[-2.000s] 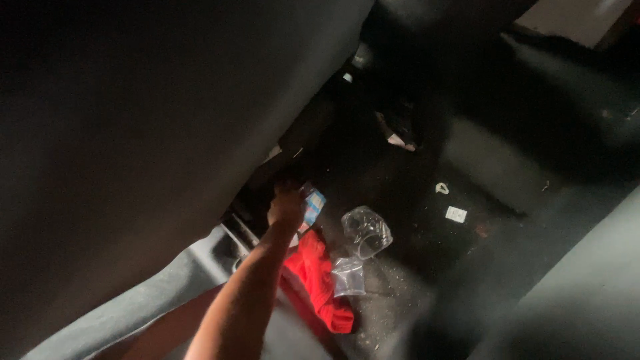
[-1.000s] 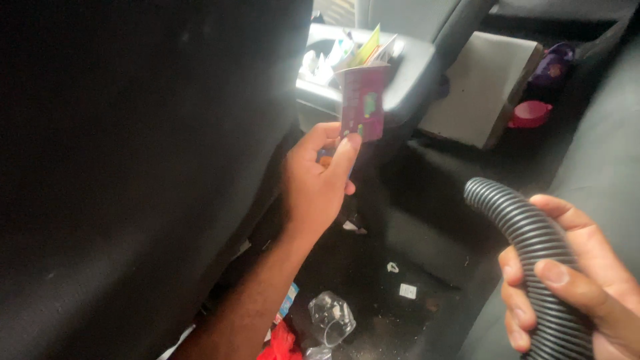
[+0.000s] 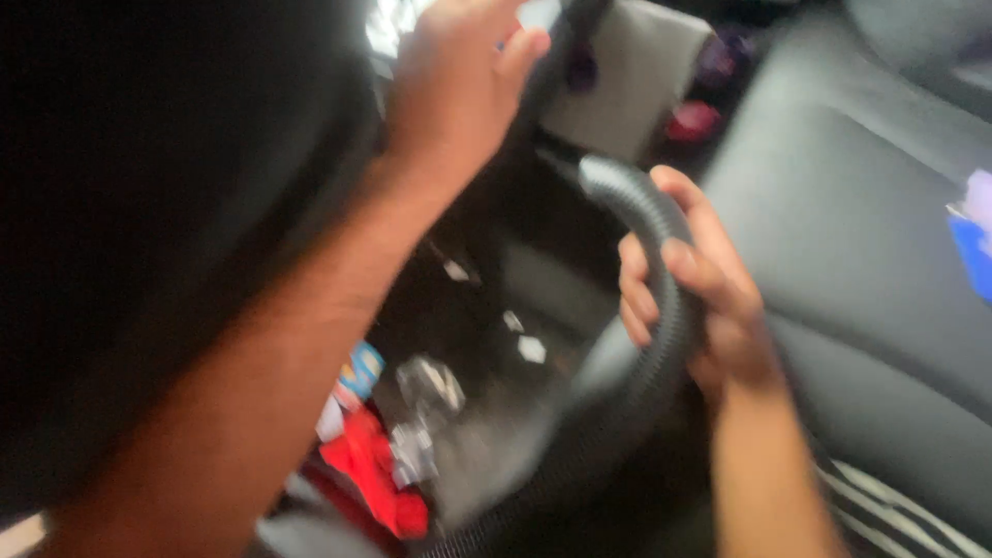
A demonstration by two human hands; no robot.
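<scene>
My right hand (image 3: pixel 697 287) is wrapped around a black corrugated vacuum hose (image 3: pixel 659 225), whose end points up and to the left. My left hand (image 3: pixel 465 77) is blurred at the top, partly cut off by the frame, beside a pale container (image 3: pixel 384 27) with papers in it. Whether it holds anything cannot be told. Below, on the dark car floor, lie a red cloth (image 3: pixel 376 473), a clear plastic cup (image 3: pixel 430 385), another clear plastic piece (image 3: pixel 413 452), a blue and white packet (image 3: pixel 362 370) and a small white scrap (image 3: pixel 532 349).
A dark seat back (image 3: pixel 170 155) fills the left side. The grey rear seat (image 3: pixel 837 209) is at the right, with a blue and pale item (image 3: pixel 973 240) on it. A light panel or box (image 3: pixel 628 77) stands at the top beside a red object (image 3: pixel 694 121).
The maroon card that my left hand held up one second ago no longer shows. Earlier that hand was down near the red cloth. My right hand still grips the hose.
</scene>
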